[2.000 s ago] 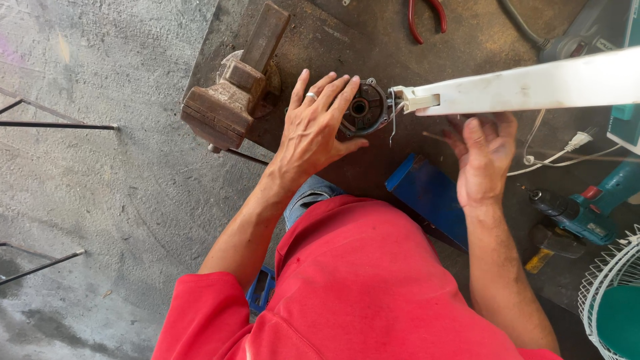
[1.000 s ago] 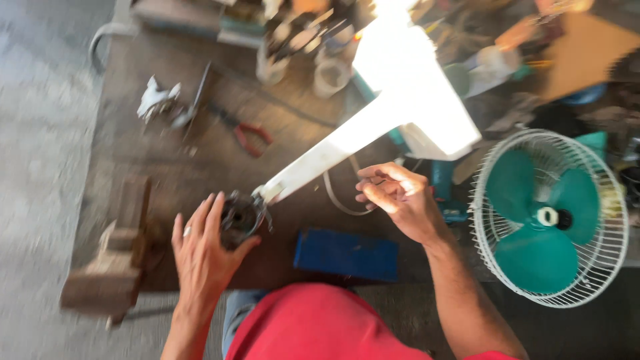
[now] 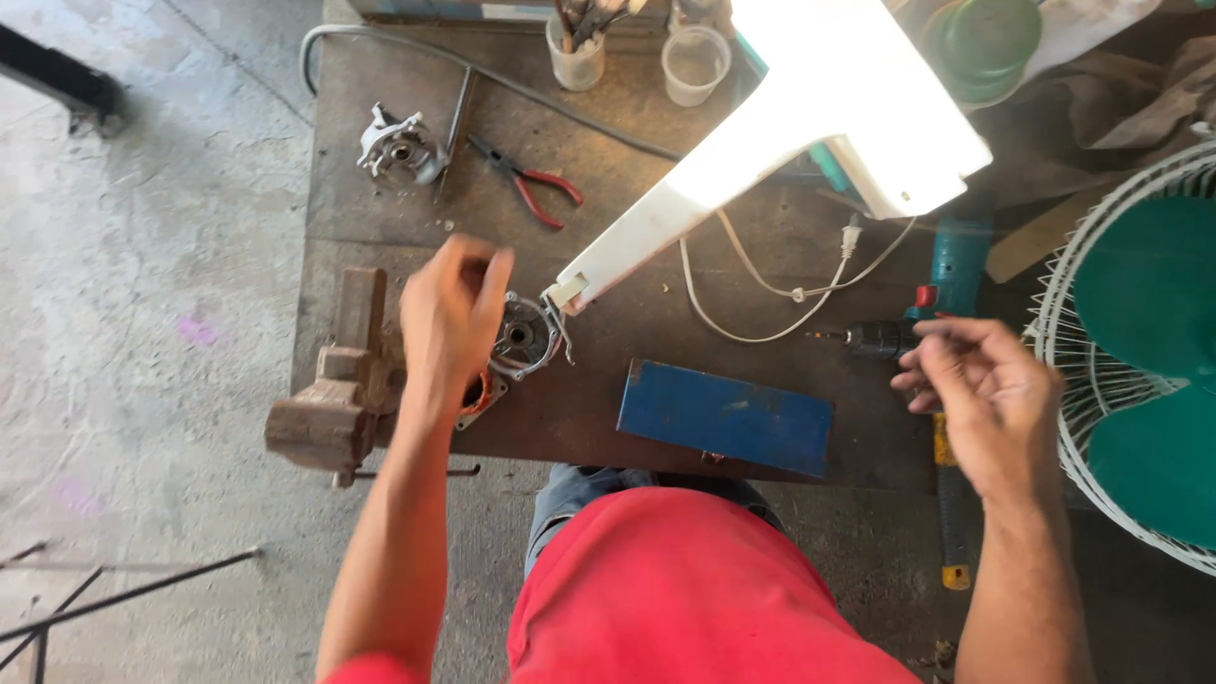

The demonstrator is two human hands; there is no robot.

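Note:
My left hand [image 3: 451,309], blurred and with its fingers bent, hovers just left of the round metal motor housing [image 3: 525,334]; whether it holds something is hidden. The housing joins the lower end of a white plastic fan stand [image 3: 646,223]. Partly under my left wrist lies a motor stator with orange windings [image 3: 478,392]. My right hand [image 3: 983,389] is raised near the cordless drill [image 3: 879,337], fingers curled and apart, with nothing visible in it. A second metal motor cover [image 3: 401,152] and red-handled pliers [image 3: 532,182] lie farther back on the bench.
A rusty bench vise [image 3: 328,408] is at the bench's left edge. A blue metal box [image 3: 727,415] lies near the front edge. A white cord [image 3: 741,332] loops behind it. The caged fan with green blades [image 3: 1154,285] stands right. Plastic cups [image 3: 695,66] are at the back.
My left hand has come off the motor housing, where it rested in both earlier frames. My right hand has moved away from the white stand, to the right. The view has shifted.

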